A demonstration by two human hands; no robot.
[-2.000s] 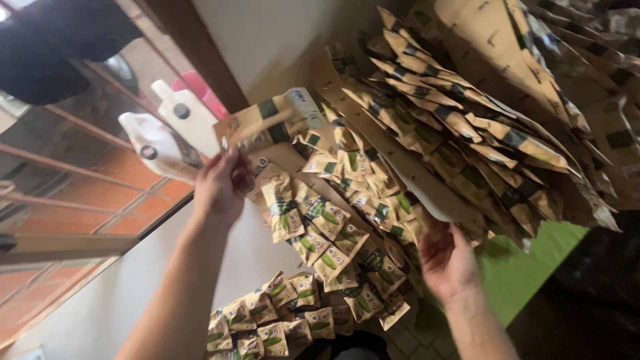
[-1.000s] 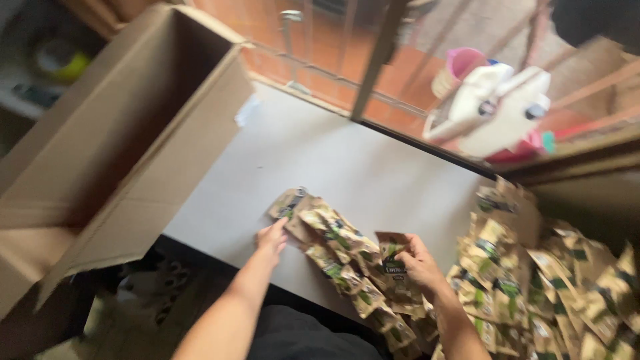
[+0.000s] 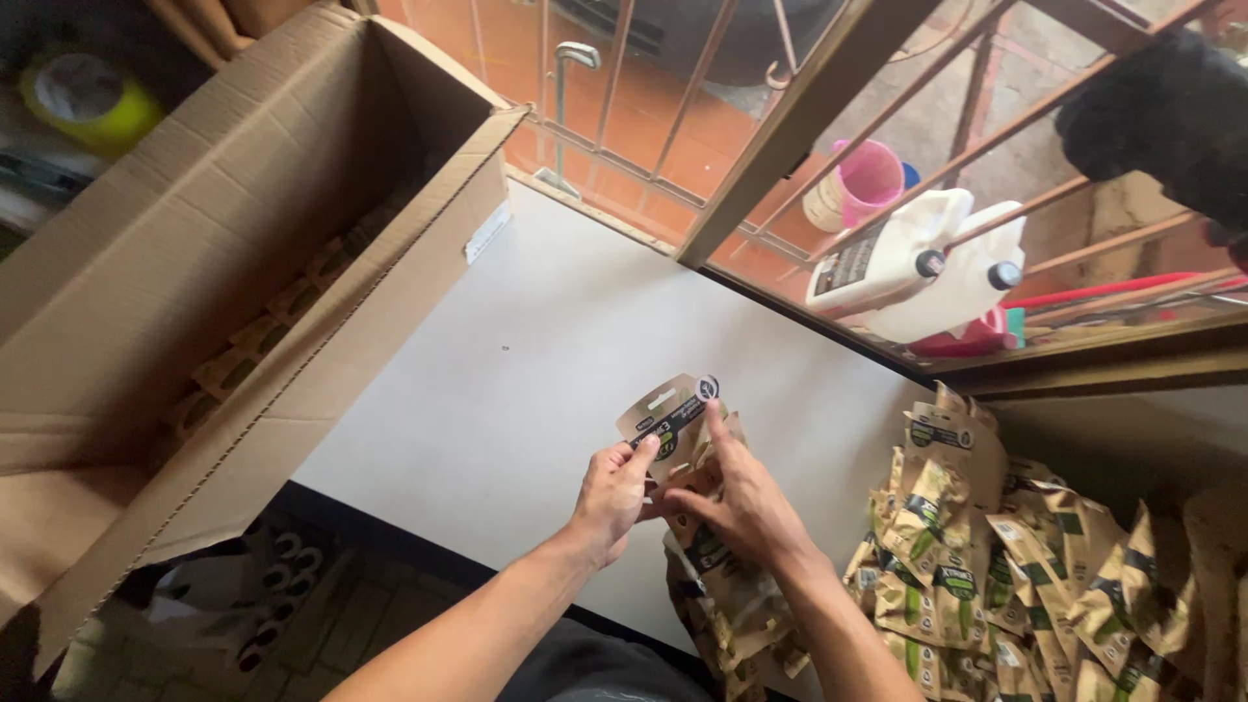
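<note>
My left hand (image 3: 606,497) pinches the lower left edge of a printed cardboard hang card (image 3: 663,409) with a slot at its top. Small kraft-coloured packets (image 3: 731,585) with green and black print hang below the card, over the near edge of the white tabletop. At the strip's right side is my right hand (image 3: 746,497), its index finger extended against the card by a round leaf mark and its thumb near the packets. Whether its lower fingers grip anything is hidden.
A large open cardboard box (image 3: 390,283) stands at left with more packets inside. Strips of similar packets (image 3: 936,585) are piled at right. A barred window (image 3: 809,127) borders the table's far side, with white plastic jugs (image 3: 926,253) and a pink bucket (image 3: 868,180) beyond.
The view has swung from the pile towards the box. Since one second ago my right hand has moved to the card end beside my left hand, and the strip now hangs towards the table's near edge.
</note>
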